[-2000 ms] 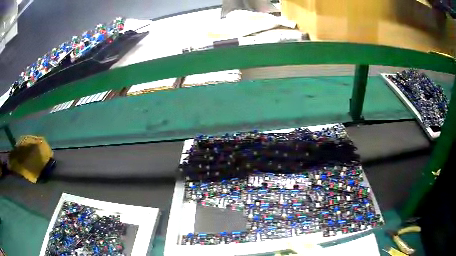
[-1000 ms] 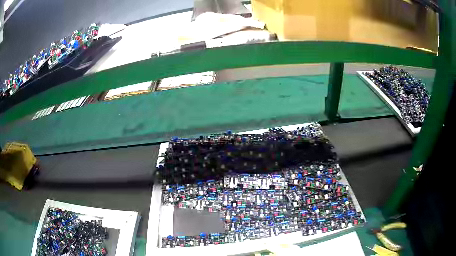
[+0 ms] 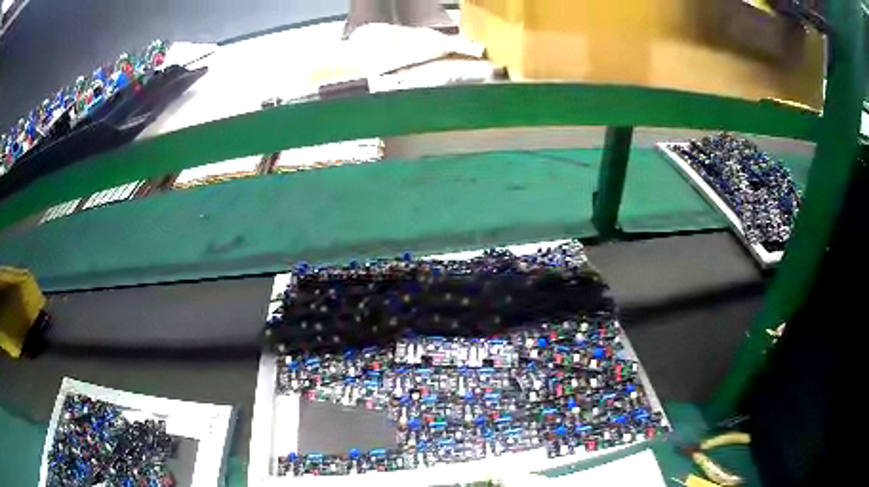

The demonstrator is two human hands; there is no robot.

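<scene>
No hand shows in the picture. A large white-rimmed main tray (image 3: 261,418) lies in front of me. Small parts (image 3: 476,399) with blue, red, green and white spots lie in dense rows across it. A dark heap of parts (image 3: 438,309) forms a band over its upper portion. A bare grey patch shows at the tray's lower left. A second white-rimmed tray (image 3: 217,442) at the lower left holds loosely heaped parts and is cut off by the bottom edge.
A green post (image 3: 810,247) stands at right, with a third tray (image 3: 705,195) beyond it. A green rail (image 3: 429,112) crosses above. A cardboard box (image 3: 629,43) and a black tray (image 3: 105,119) sit on the shelf. A yellow bin (image 3: 17,309) is at left; yellow-handled pliers (?) (image 3: 715,461) lie lower right.
The view has shifted, so the trays, box and post appear further left. The yellow bin is now partly cut off by the left edge. The parts look unchanged.
</scene>
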